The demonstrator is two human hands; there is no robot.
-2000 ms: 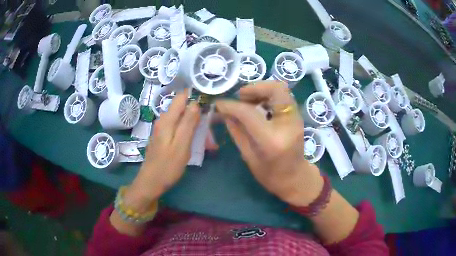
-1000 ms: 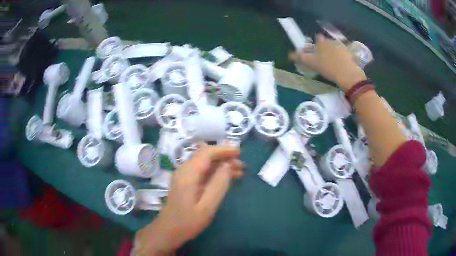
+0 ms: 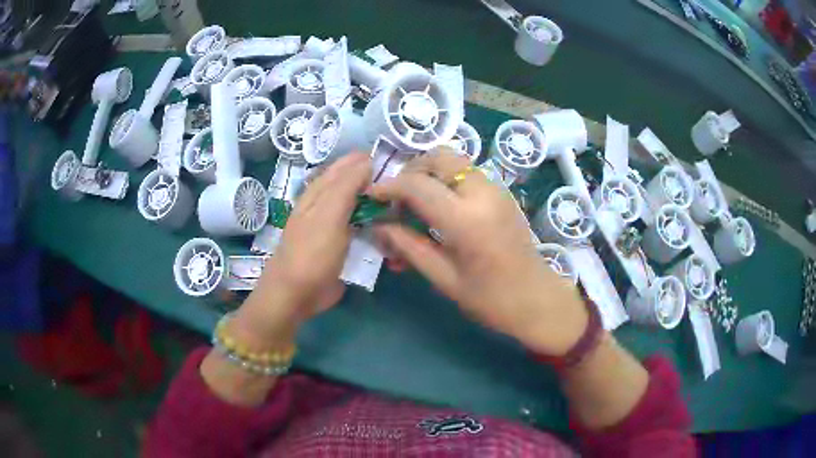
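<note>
A white fan housing [image 3: 419, 108] is held in front of me, its spoked round head up and away from me, its open handle [image 3: 362, 261] pointing down toward me. My left hand [image 3: 313, 234] grips the handle from the left side. A green circuit board [image 3: 369, 211] lies at the handle between my hands. A thin dark wire [image 3: 386, 164] runs from it toward the head. My right hand [image 3: 474, 234] has its fingertips at the board and wire; the fingers hide what they pinch.
White fan housings [image 3: 234, 205] crowd the green bench [image 3: 429, 353] at left and behind; more [image 3: 660, 301] lie at right beside small silvery parts [image 3: 723, 307]. Beyond a pale edge strip [image 3: 501, 100], a darker green belt carries another housing [image 3: 538, 39]. A black object [image 3: 76, 67] stands far left.
My right hand has come back from the belt at the far right to the middle. A spoked housing with a green board is now between both hands. The view has shifted.
</note>
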